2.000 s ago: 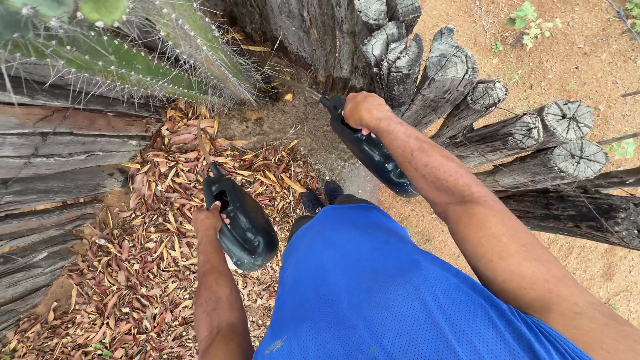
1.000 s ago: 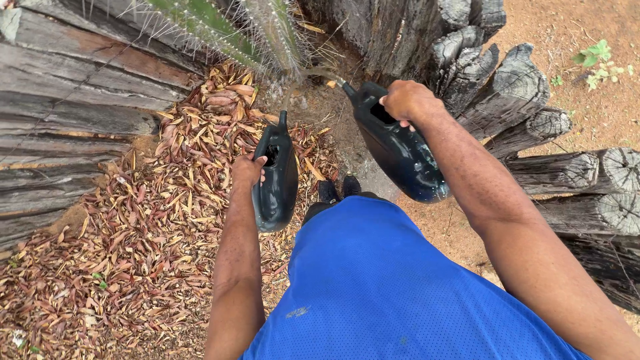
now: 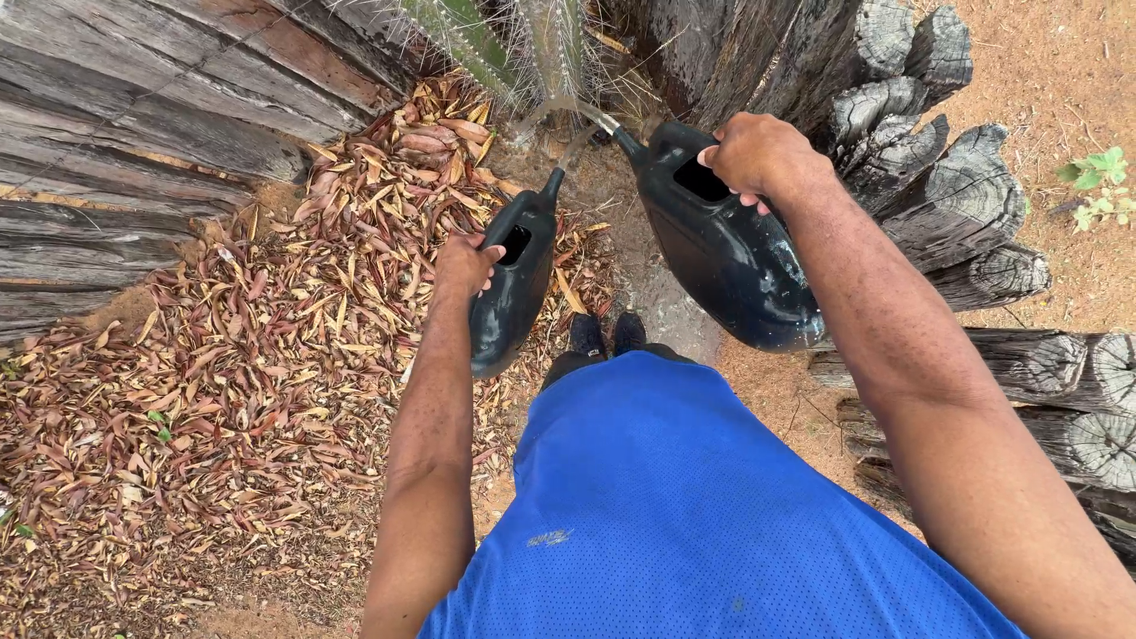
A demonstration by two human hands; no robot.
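My left hand (image 3: 468,265) grips the handle of a black plastic watering can (image 3: 510,306), low over dry leaves. My right hand (image 3: 761,162) is closed around the handle of a second black watering can (image 3: 723,257), which looks larger and has pale specks on its base. Water arcs from both spouts toward the foot of a spiny green cactus (image 3: 555,53). Each can has a dark opening in its top beside the handle. The fingers' undersides are partly hidden by the cans.
Weathered wooden logs (image 3: 133,98) form a fence at the left. Upright log posts (image 3: 972,195) with cut ends stand at the right, close to my right forearm. Dry leaf litter (image 3: 222,399) covers the ground at left. Long spines stick out from the cactus. My shoes (image 3: 608,335) are below the cans.
The left can's spout has swung from pointing up-left to pointing up-right, toward the cactus base. Water now shows clearly from both spouts. Both hands have kept their cans. The view has shifted.
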